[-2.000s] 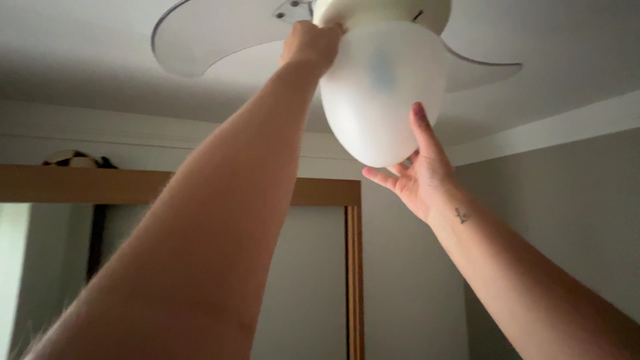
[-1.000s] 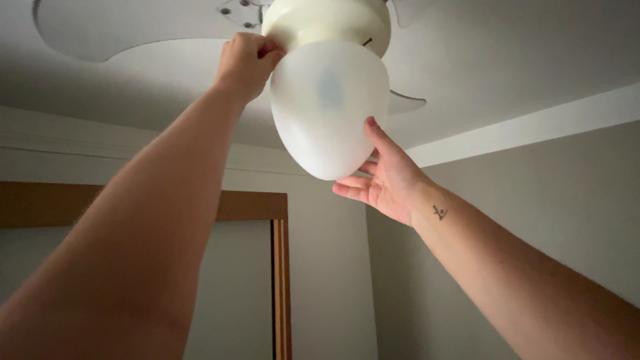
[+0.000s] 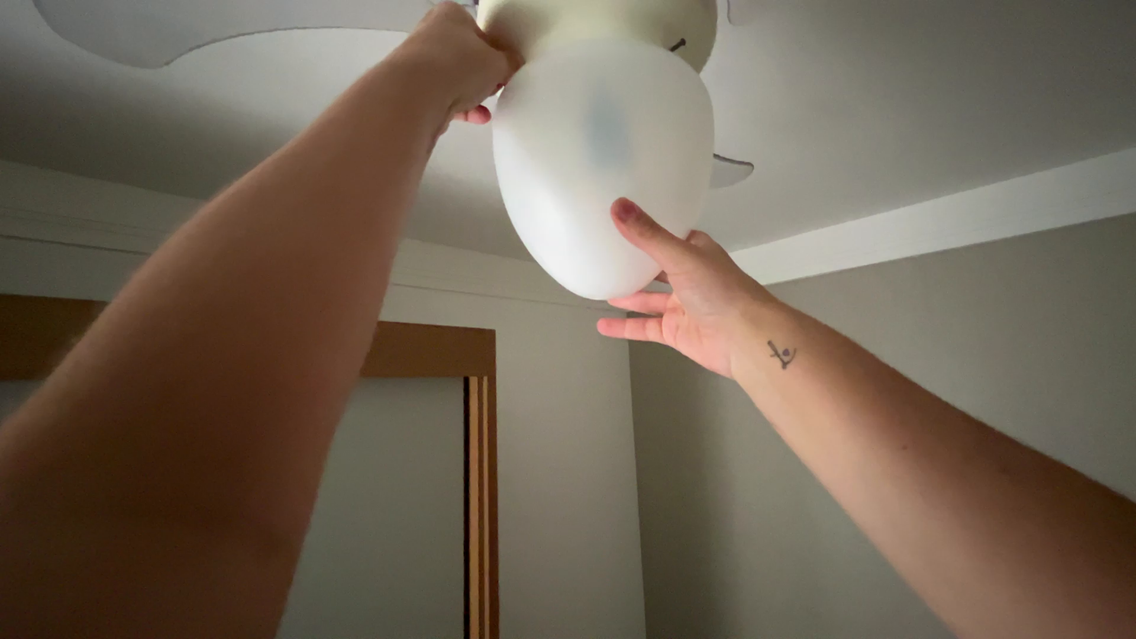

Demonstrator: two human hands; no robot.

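Observation:
A frosted glass lampshade (image 3: 586, 169) hangs under the cream housing (image 3: 595, 22) of a ceiling fan, with a darker bulb shape showing through it. My left hand (image 3: 466, 62) is at the left side of the rim, where housing and shade meet; its fingertips are partly hidden, and whether they pinch something there cannot be told. My right hand (image 3: 688, 284) supports the shade from below on the right, thumb on the front of the glass, two fingers extended beneath. A small dark screw (image 3: 678, 44) sticks out of the housing's lower right edge.
A pale fan blade (image 3: 222, 22) reaches out to the left, and the tip of another blade (image 3: 732, 170) shows right of the shade. Below stands a wardrobe with a brown wooden frame (image 3: 426, 351). White moulding (image 3: 932, 213) runs along the top of the grey wall.
My right thumb has moved from the shade's right edge onto its front. My left hand stays at the left of the rim, its wrist turned somewhat. The view has shifted.

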